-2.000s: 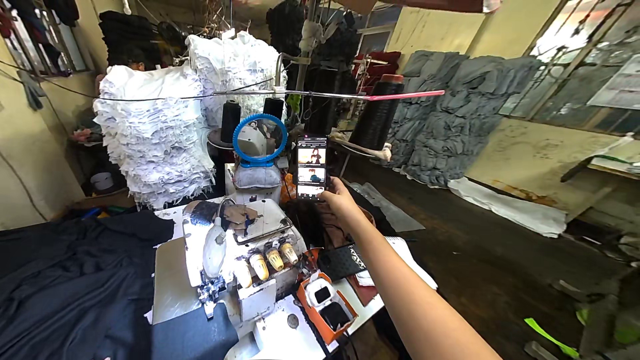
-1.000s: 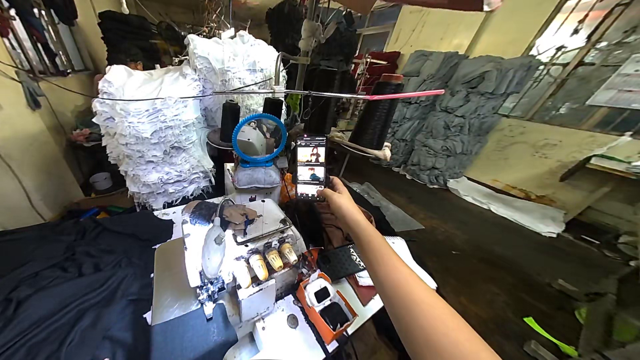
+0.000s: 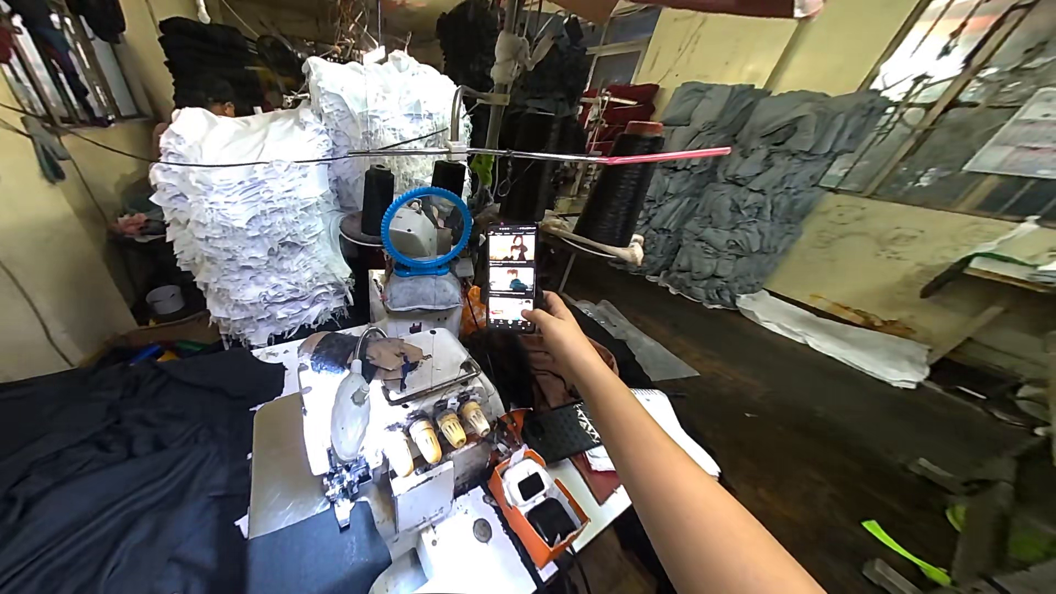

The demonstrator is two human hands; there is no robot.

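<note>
My right hand (image 3: 558,326) is at a smartphone (image 3: 511,276) that stands upright behind the sewing table, its lit screen showing a column of pictures. The thumb or a fingertip lies at the screen's lower right corner; whether the hand also bears the phone's weight I cannot tell. Left of the phone is a round mirror with a blue frame (image 3: 426,266), above a grey cushion (image 3: 423,292). In front stands a white overlock sewing machine (image 3: 437,363) with several yellowish tension knobs (image 3: 450,427). My left hand is out of view.
Black fabric (image 3: 124,462) covers the left side. An orange box (image 3: 540,507) holds small white and black items beside the machine. Tall stacks of white cloth (image 3: 256,223) and grey cloth (image 3: 726,190) stand behind. A thin rod with a pink end (image 3: 668,155) crosses above the phone.
</note>
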